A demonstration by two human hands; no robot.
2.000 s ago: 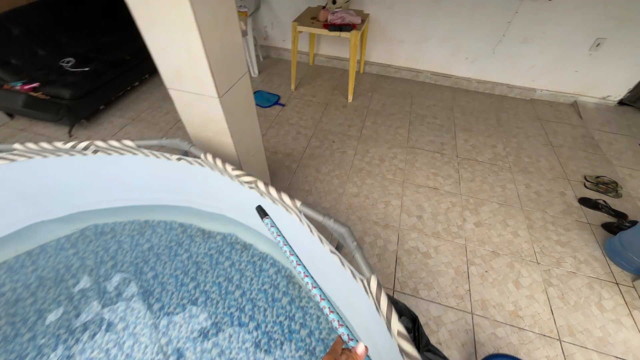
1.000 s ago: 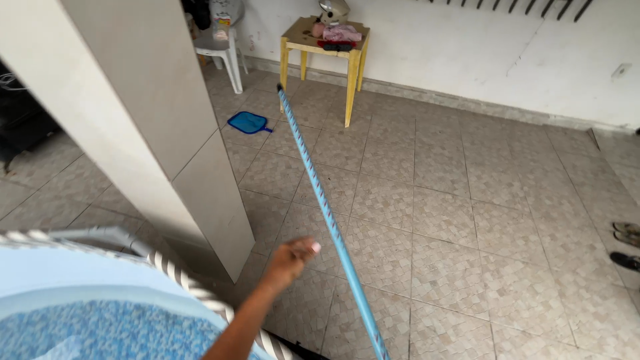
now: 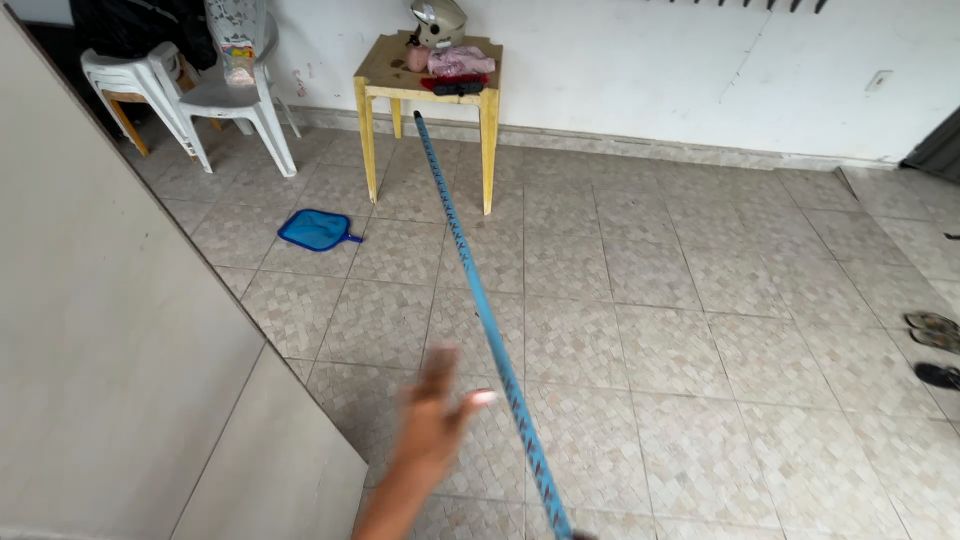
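A long blue patterned pole (image 3: 484, 300) with a black end cap slants from the bottom edge up toward the yellow table. My left hand (image 3: 436, 412), blurred, is just left of the pole, fingers apart and holding nothing. Only a sliver of my right hand (image 3: 583, 535) shows at the bottom edge, against the pole's lower end; its grip is mostly out of frame. On the tiled floor, left of the pole, lies a blue pool skimmer net (image 3: 316, 229) with a short handle socket.
A tiled pillar (image 3: 150, 315) fills the left side. By the wall stand a yellow table (image 3: 382, 67) bearing a helmet (image 3: 439, 24), cloth and a brush, and white plastic chairs (image 3: 225, 101). Sandals (image 3: 932, 331) and a dark shoe (image 3: 937, 375) lie at the right.
The pole has moved from over the pool's rim to over the tiled floor. My left hand is now off it, fingers apart. The view has swung away from the pool, which is out of frame.
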